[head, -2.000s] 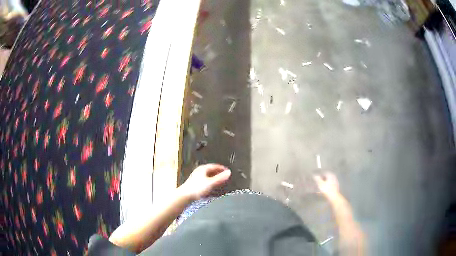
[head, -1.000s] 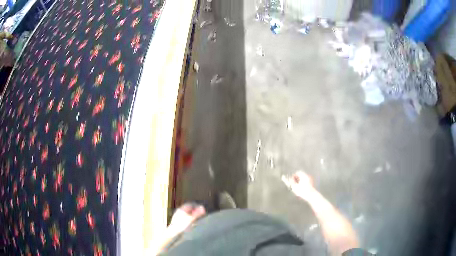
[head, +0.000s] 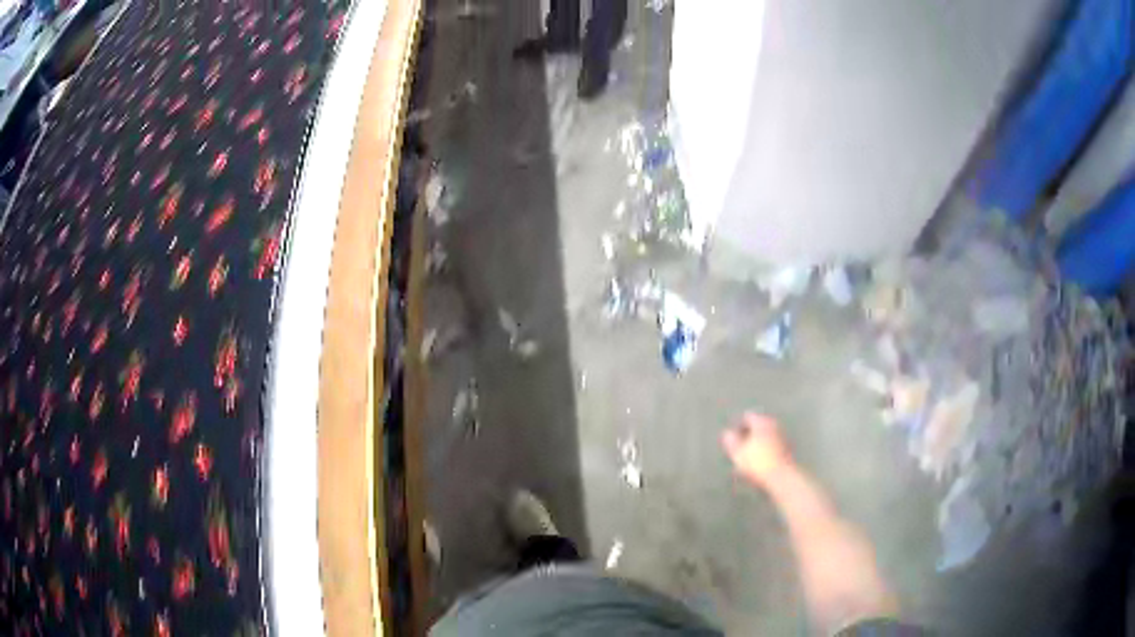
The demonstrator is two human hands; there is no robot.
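Observation:
Black fabric with small red floral sprays [head: 137,324] covers the table along the left side. A white underlay strip [head: 296,373] shows between its near edge and the brown table rim [head: 352,411]. My right hand [head: 757,448] hangs over the floor, away from the cloth. It is blurred with its fingers curled, and nothing can be made out in it. My left hand is not in view.
Pale and blue scraps [head: 678,331] lie on the grey floor [head: 672,498]. A large scrap heap [head: 1008,373] is at right, below blue shapes [head: 1039,112] and a big pale panel [head: 859,125]. A person's dark legs [head: 600,44] show at the top. My shoe [head: 533,513] is near the table.
The view has moved forward along the table, and the scrap heap and pale panel are now nearer. My left hand has dropped out of view. My right hand still hangs over the floor.

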